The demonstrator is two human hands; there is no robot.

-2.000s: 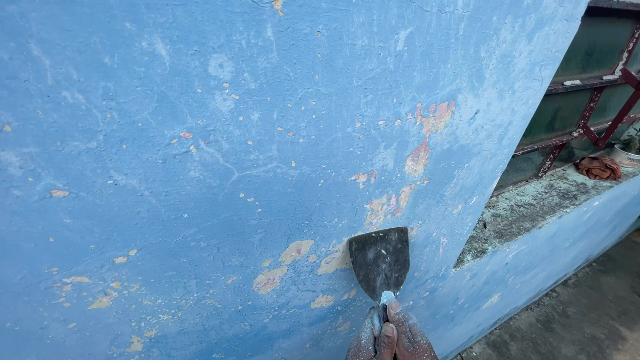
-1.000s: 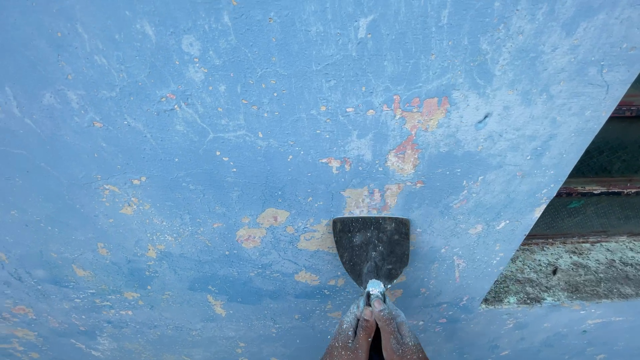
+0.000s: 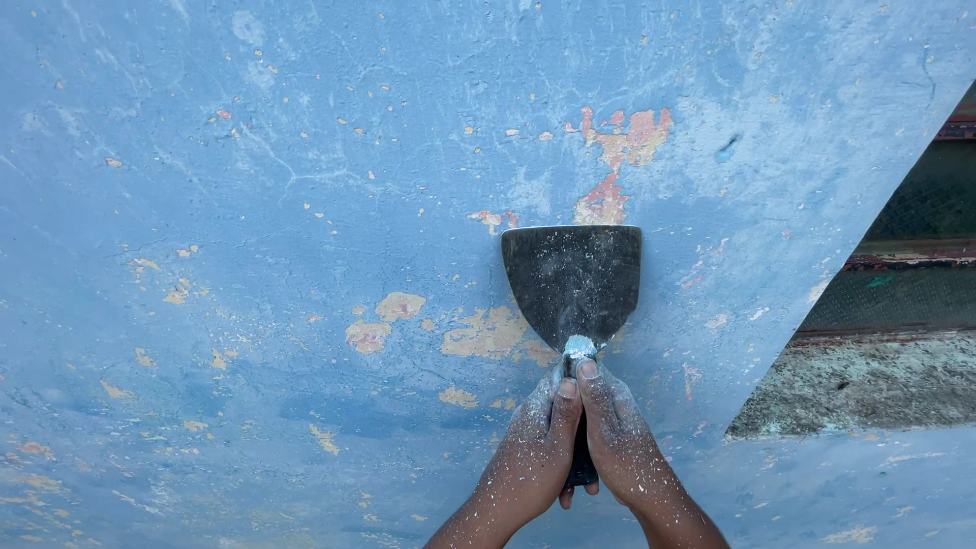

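A wide dark metal paint scraper (image 3: 576, 278) lies with its blade against the blue painted wall (image 3: 381, 252), its straight edge facing up. Both hands close around its dark handle, my left hand (image 3: 537, 438) on the left side and my right hand (image 3: 621, 435) on the right, thumbs side by side near the blade's neck. Pale blue paint residue covers the neck, and dust and flakes speckle both hands and wrists. Above the blade edge is a patch of exposed pink and yellowish undercoat (image 3: 602, 198); another peeled patch (image 3: 484, 333) shows left of the blade.
At the right is a window recess with dark textured panes (image 3: 915, 301), reddish-brown weathered bars (image 3: 907, 252) and a rough, stained sill (image 3: 854, 385). Cracks and small chipped spots are scattered over the wall.
The scraper and both hands have moved up the wall; the blade now covers the lower part of the peeled patch that showed above it. The view has shifted, showing less of the window.
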